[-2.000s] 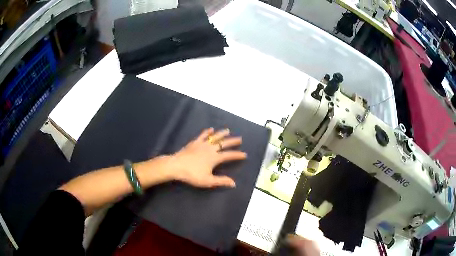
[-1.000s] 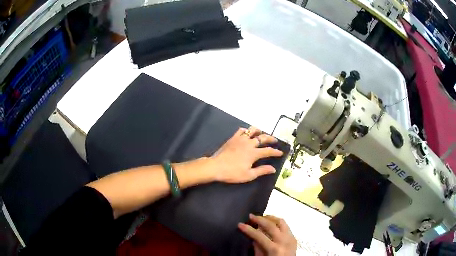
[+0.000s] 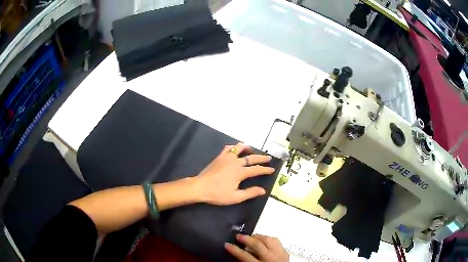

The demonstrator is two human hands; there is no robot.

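Observation:
The large black panel (image 3: 154, 138) lies flat on the white table, its right edge beside the yellow-lit needle plate (image 3: 303, 189). My left hand (image 3: 231, 176) lies on the panel's right part, palm down and fingers spread. My right hand (image 3: 261, 248), cut off by the bottom edge, has fingertips on the panel's lower right edge; its thumb is hidden, so I cannot tell if it grips. A small pale mark (image 3: 237, 227) shows on the panel near these fingertips. The cream sewing machine (image 3: 359, 125) stands to the right, its presser foot (image 3: 291, 166) just beyond the panel's corner.
Stacked black panels (image 3: 169, 41) lie at the back left. Small black tabs (image 3: 356, 204) are piled under the machine arm, with red-handled snips (image 3: 398, 248) to their right. A translucent bin (image 3: 338, 51) stands behind. Another dark sheet (image 3: 41, 189) hangs at left.
The panel's right edge has moved to beside the needle area, with my left hand nearer its right edge. My right hand has gone from a dark strip, now out of sight, to the panel's edge.

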